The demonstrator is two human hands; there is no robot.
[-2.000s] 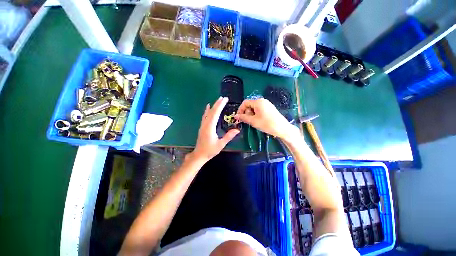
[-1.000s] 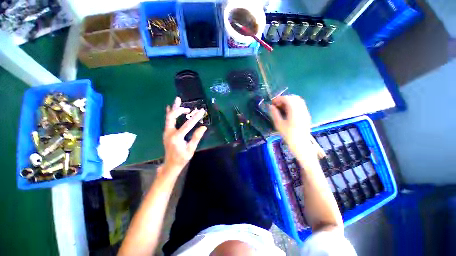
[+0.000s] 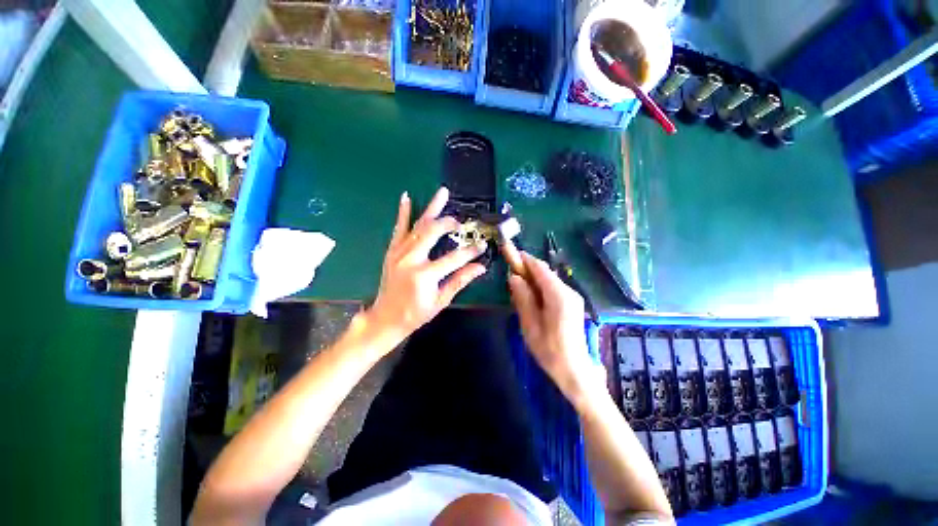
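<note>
A long black lock housing (image 3: 470, 170) lies on the green bench in front of me, its lower end holding a gold star-shaped plate (image 3: 468, 235). My left hand (image 3: 417, 272) rests on the lower end of the housing with its fingers spread around the plate. My right hand (image 3: 550, 313) grips the wooden handle of the hammer (image 3: 511, 238). The hammer head is at the right side of the gold plate; whether it touches is unclear.
A blue bin of metal sleeves (image 3: 165, 221) and white paper (image 3: 290, 264) are at left. Small bins and a grease tub (image 3: 624, 51) stand behind. Black rings (image 3: 584, 177), silvery springs (image 3: 528, 183) and pliers (image 3: 558, 257) lie right of the housing. A blue crate (image 3: 813, 411) holds housings.
My right hand reached right, took hold of the hammer and brought it back to the housing. My left hand has stayed at the housing. The camera view has also shifted.
</note>
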